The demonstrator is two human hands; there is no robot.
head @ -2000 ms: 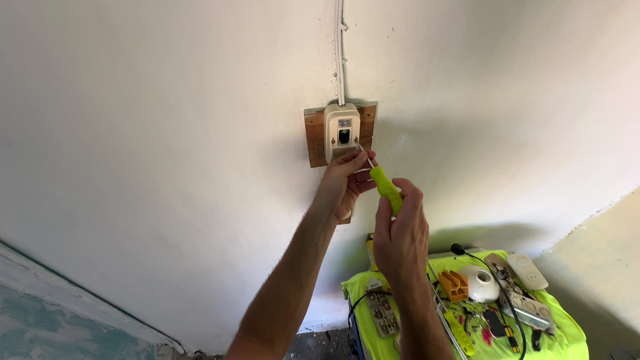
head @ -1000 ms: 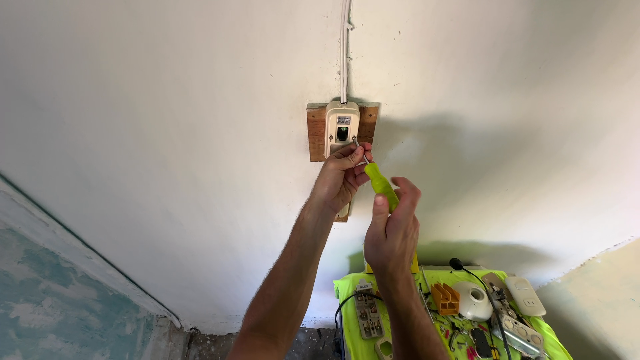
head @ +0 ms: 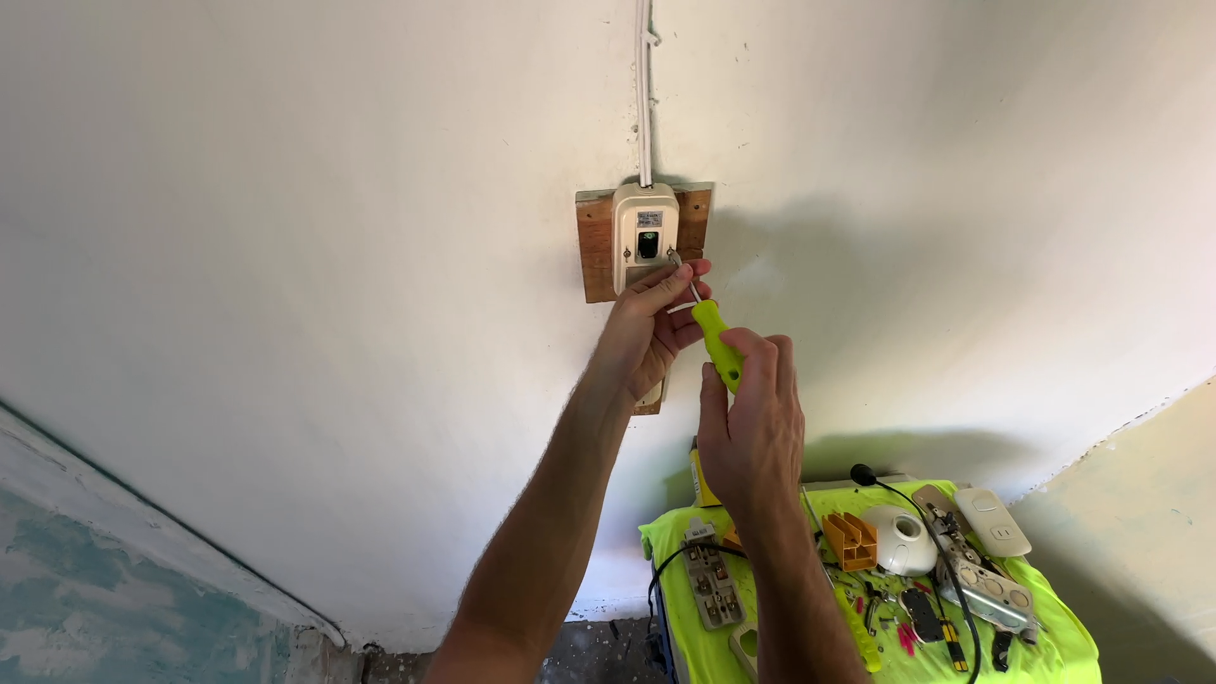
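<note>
A cream circuit breaker box (head: 620,214) sits on a wooden backing board (head: 597,249) on the wall, with a white cable (head: 645,114) entering its top. My right hand (head: 757,418) grips the yellow-green handle of a screwdriver (head: 717,344). The tip of its shaft is at the screw on the box's lower right side. Just below the box, my left hand (head: 655,323) has its thumb and fingertips around the shaft near the tip. That hand covers the lower part of the box. Under it, part of a second cream fitting (head: 650,396) shows.
Below right, a surface draped in a neon-yellow cloth (head: 1069,627) holds a grey terminal block (head: 712,575), an orange plastic holder (head: 849,541), a white round fitting (head: 899,541), a white outlet plate (head: 993,522) and several small parts. A black cable (head: 950,570) crosses it.
My right hand has stayed on the screwdriver, its grip on the handle shifting slightly. My left hand remains by the shaft near the box.
</note>
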